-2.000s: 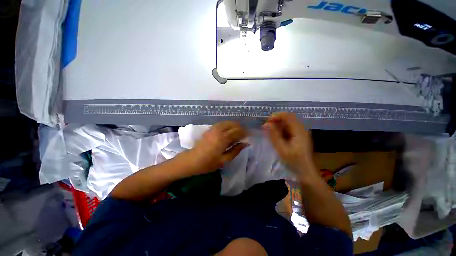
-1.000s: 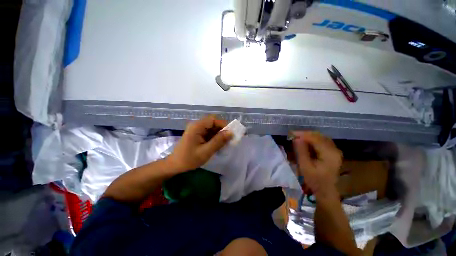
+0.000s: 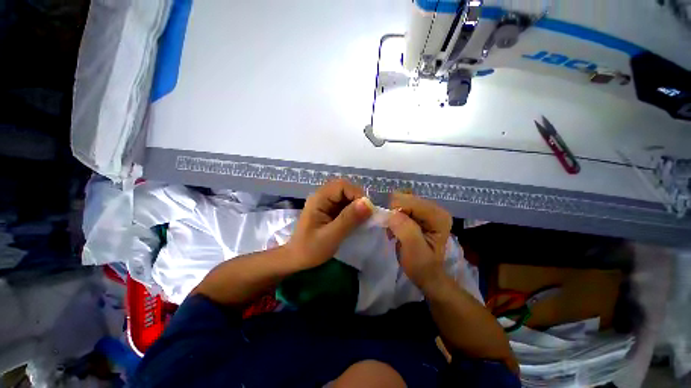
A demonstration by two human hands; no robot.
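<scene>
My left hand [image 3: 327, 224] and my right hand [image 3: 421, 233] meet over the table's front edge. They hold a small white cloth piece [image 3: 382, 217] between the fingertips. White garment cloth [image 3: 204, 231] lies in my lap below, with a dark green part [image 3: 322, 287]. The thread snips [image 3: 558, 145] with a dark red handle lie on the table, right of the needle area [image 3: 429, 74].
The sewing machine head [image 3: 583, 57] is at the upper right. Stacked white pieces [image 3: 114, 83] hang at the far left. A red basket [image 3: 145, 318] is lower left. Scissors [image 3: 523, 303] and white sheets [image 3: 576, 356] are lower right. Thread scraps [image 3: 674, 182] lie at the right.
My right hand has moved left to join my left hand at the small white piece. The snips, not seen on the table two seconds ago, lie there now. The view has shifted.
</scene>
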